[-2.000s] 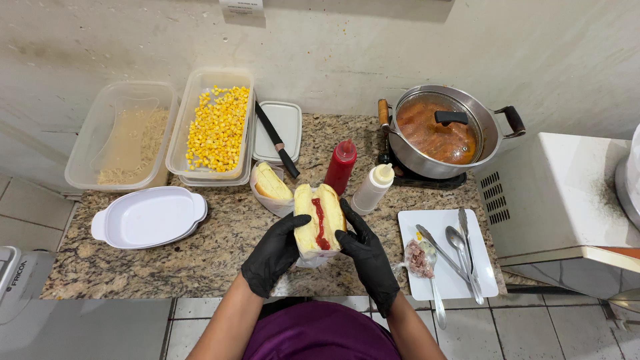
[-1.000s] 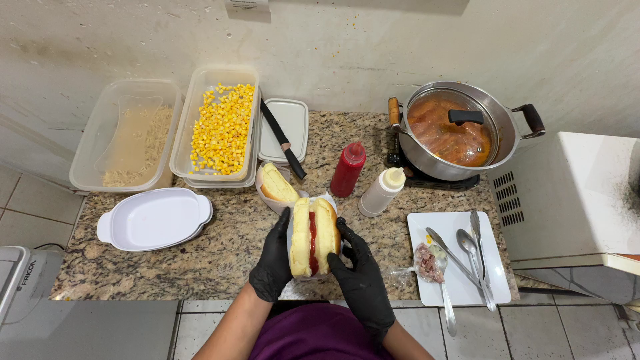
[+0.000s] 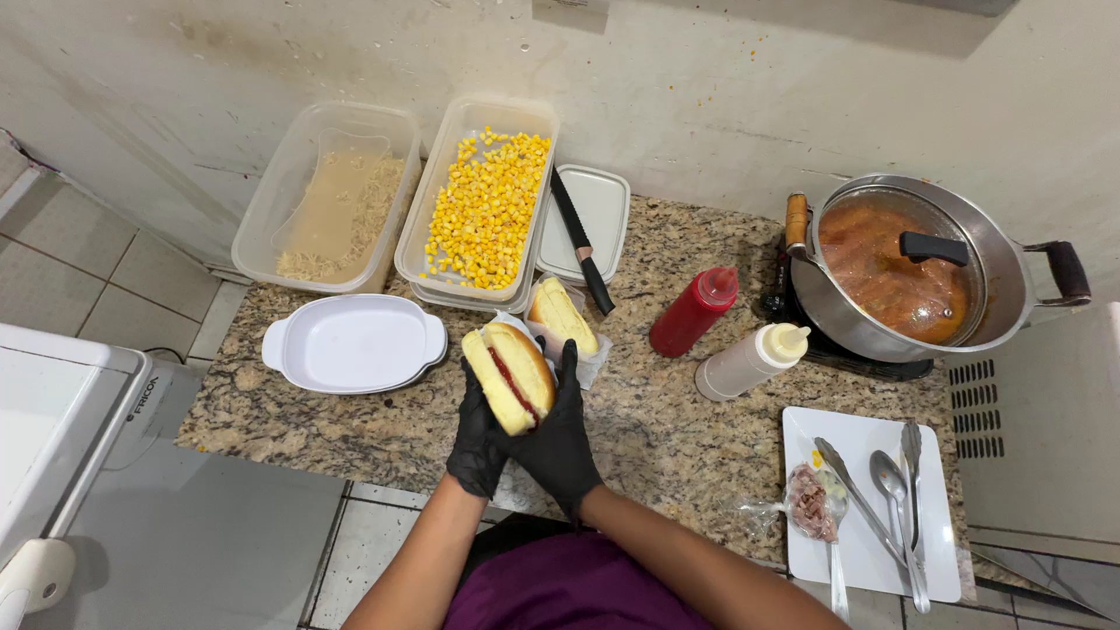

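A split bread bun point(image 3: 511, 378) with a line of red sauce in its slit is held in both black-gloved hands, with white paper partly behind it. My left hand point(image 3: 477, 437) supports its left and lower side; my right hand point(image 3: 560, 429) wraps its right and lower side. Just behind the bun, a second piece of bread point(image 3: 562, 315) lies in paper on the granite counter. To the left sits a white oval dish point(image 3: 354, 344). A red squeeze bottle point(image 3: 694, 312) and a clear squeeze bottle with a cream-coloured top point(image 3: 751, 360) stand to the right.
Plastic tubs of corn point(image 3: 490, 210) and shredded food point(image 3: 337, 219) stand at the back, beside a knife point(image 3: 582, 245) on a lid point(image 3: 604, 210). A lidded pot point(image 3: 910, 262) sits on a burner. Utensils and bagged meat point(image 3: 812, 503) rest on a white tray point(image 3: 941, 542). A white appliance point(image 3: 61, 411) is at left.
Both hands have moved left with the bun, toward the white oval dish. The bun now leans to the left, and my right hand has shifted lower around it.
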